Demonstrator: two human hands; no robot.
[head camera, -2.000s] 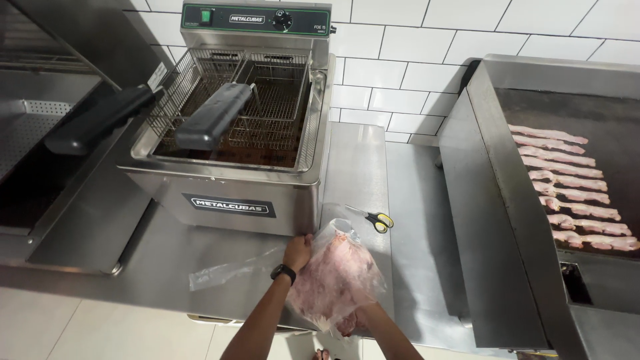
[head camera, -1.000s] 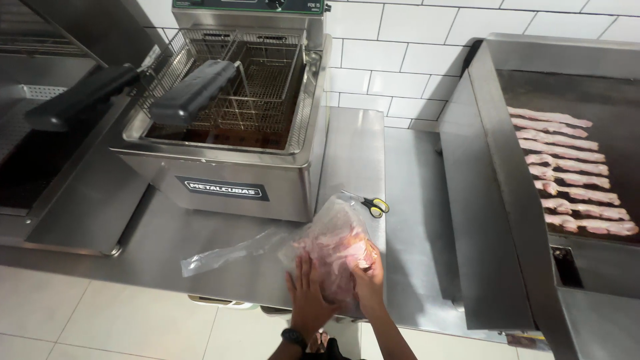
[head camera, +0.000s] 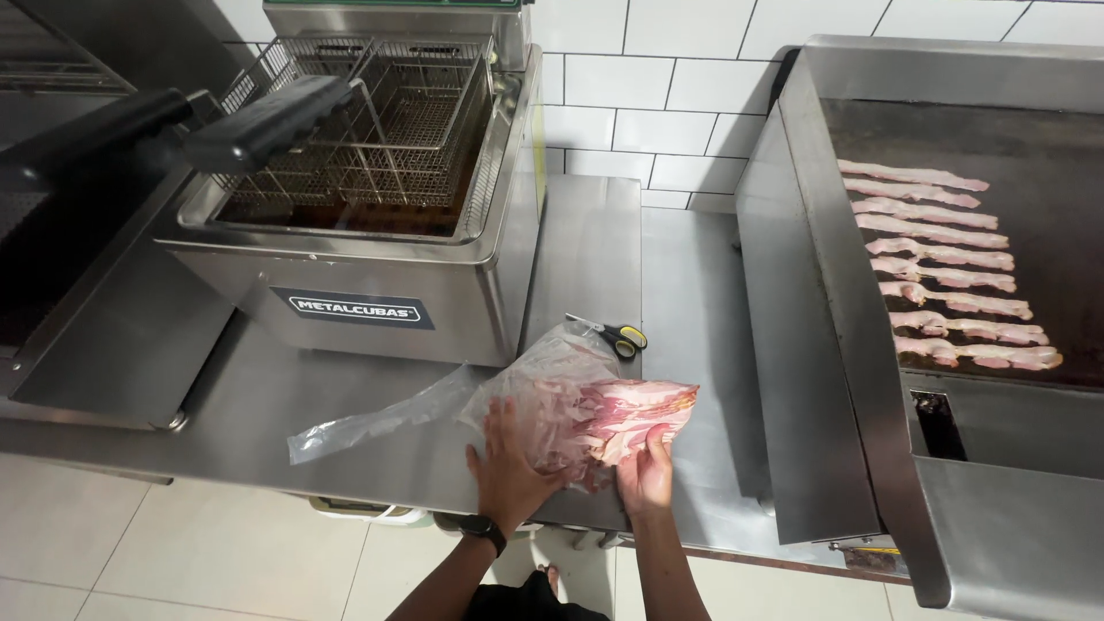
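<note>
A clear plastic bag (head camera: 552, 371) lies on the steel counter, and a stack of raw bacon slices (head camera: 638, 414) sticks out of its right side. My left hand (head camera: 509, 466), below a dark wristwatch, rests spread on the bag's lower left part. With my right hand (head camera: 647, 470) I grip the lower right edge of the bacon, thumb on top and fingers underneath. Scissors with black and yellow handles (head camera: 625, 339) lie just behind the bag, their blades partly against it. A cut strip of clear plastic (head camera: 379, 414) stretches to the left of the bag.
A steel deep fryer (head camera: 388, 285) with wire baskets (head camera: 414, 112) stands behind and left; its black basket handles (head camera: 267, 121) jut forward. At right, a griddle (head camera: 1035, 172) holds several bacon strips (head camera: 931, 233) in a column. Another steel appliance (head camera: 121, 345) stands at far left.
The bacon now protrudes from the bag's right side; two seconds ago it lay within the bag. My right hand has moved rightward with the bacon's edge. My left hand has come onto the bag.
</note>
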